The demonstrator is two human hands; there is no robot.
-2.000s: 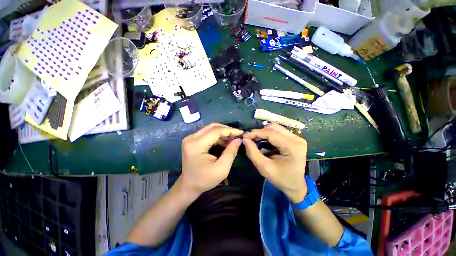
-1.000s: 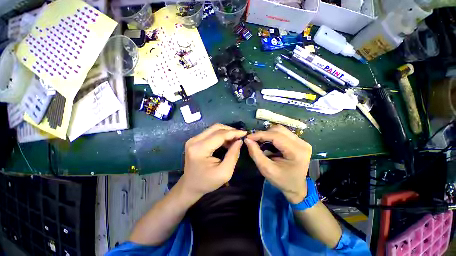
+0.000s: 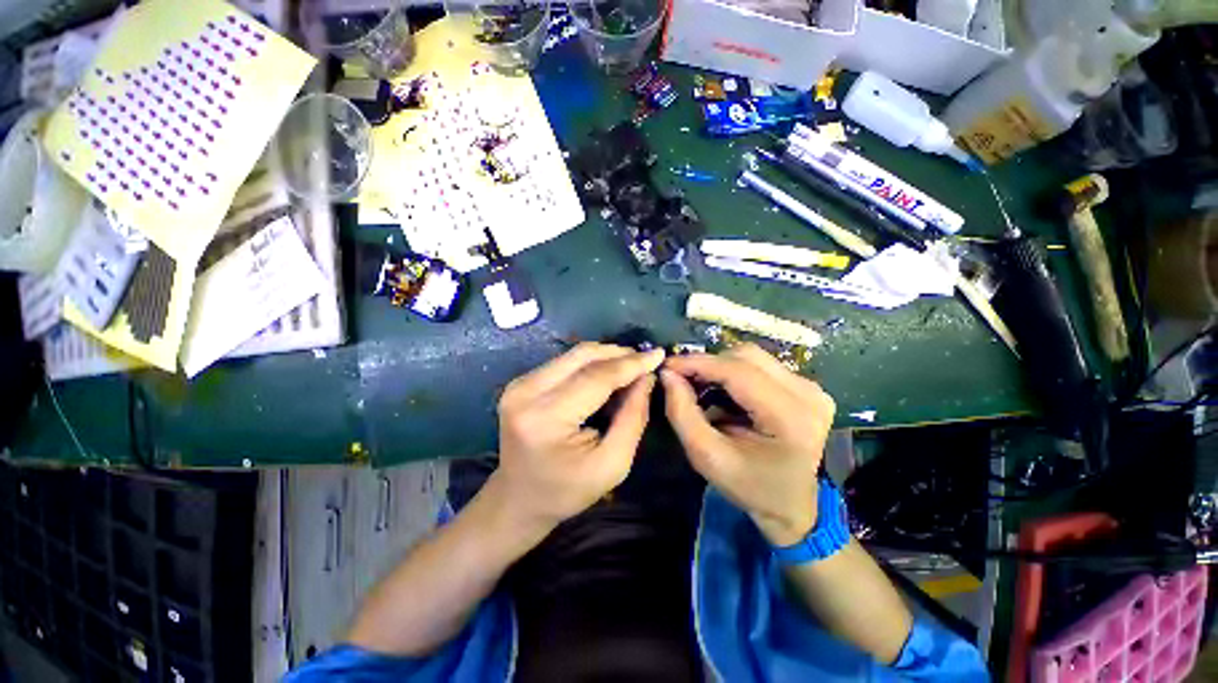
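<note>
My left hand (image 3: 577,420) and my right hand (image 3: 751,434) are both bare and meet fingertip to fingertip at the bench's front edge. Thumbs and forefingers are pinched around a tiny dark part (image 3: 660,368); most of it is hidden by the fingertips, so its shape cannot be told. A small dark round piece (image 3: 639,338) lies on the bench just behind the fingertips. The pale cream stick (image 3: 752,320) lies just behind my right hand, with tiny gold bits beside it.
A dark parts pile (image 3: 641,200), a black module with gold contacts (image 3: 420,287), a white-faced piece (image 3: 510,302), dotted sheets (image 3: 167,120), a paint marker (image 3: 875,180), a crumpled wipe (image 3: 902,274), a black-handled tool (image 3: 1045,327) and a hammer (image 3: 1098,267) lie around the bench.
Both hands have shifted very slightly to the right, with fingertips still together. The left fingers have changed their bend a little.
</note>
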